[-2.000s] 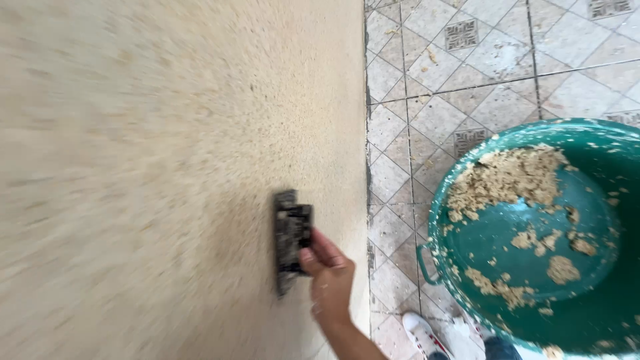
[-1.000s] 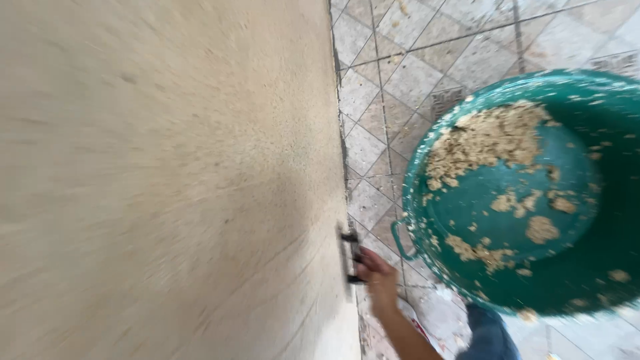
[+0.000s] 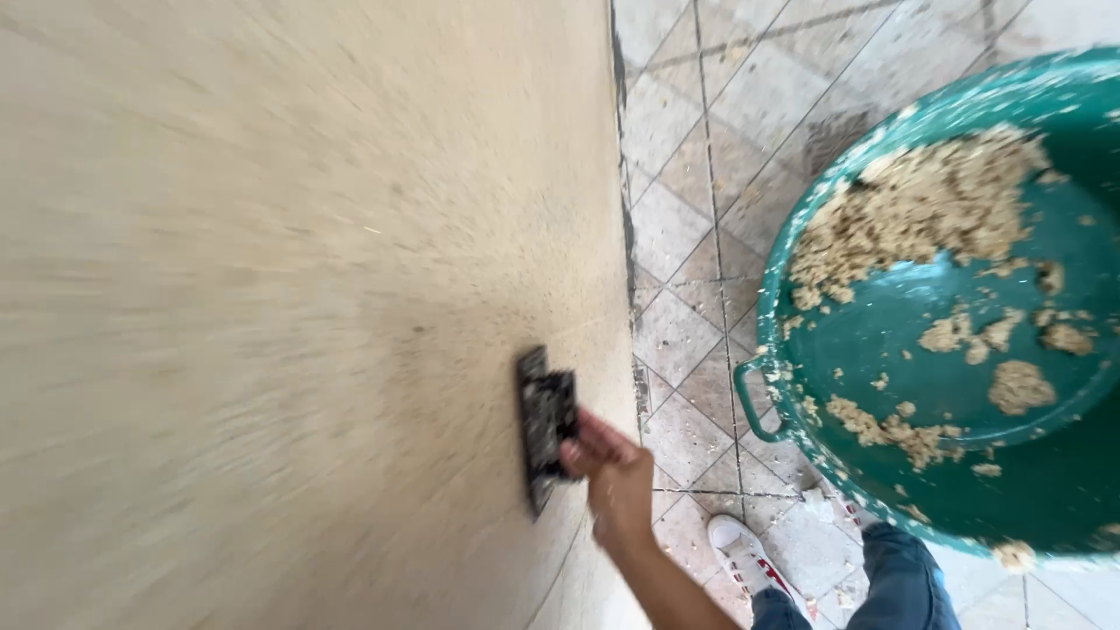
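Note:
My right hand (image 3: pixel 619 477) grips the dark, plaster-smeared handle of a plastering trowel (image 3: pixel 535 433). The trowel's long flat face lies against the beige textured wall coating (image 3: pixel 367 262), with its edge toward the camera. The thumb and fingers pinch the handle from the side away from the wall. To the right of the hand stands a large green plastic tub (image 3: pixel 763 332) with a side handle. A heap of crumbly beige wet material (image 3: pixel 927 210) clings inside it, and smaller clumps lie on its bottom. My left hand is not in view.
A tiled floor (image 3: pixel 678 236) with crumbs of material runs along the foot of the wall, with a dark line at the joint. Below the tub are a white shoe with red marks (image 3: pixel 744 556) and blue jeans legs (image 3: pixel 906 582). Material coats the tub's rim.
The hand and trowel were at the wall's edge beside the floor a second ago. They are now farther left on the wall. The trowel has stayed in the right hand.

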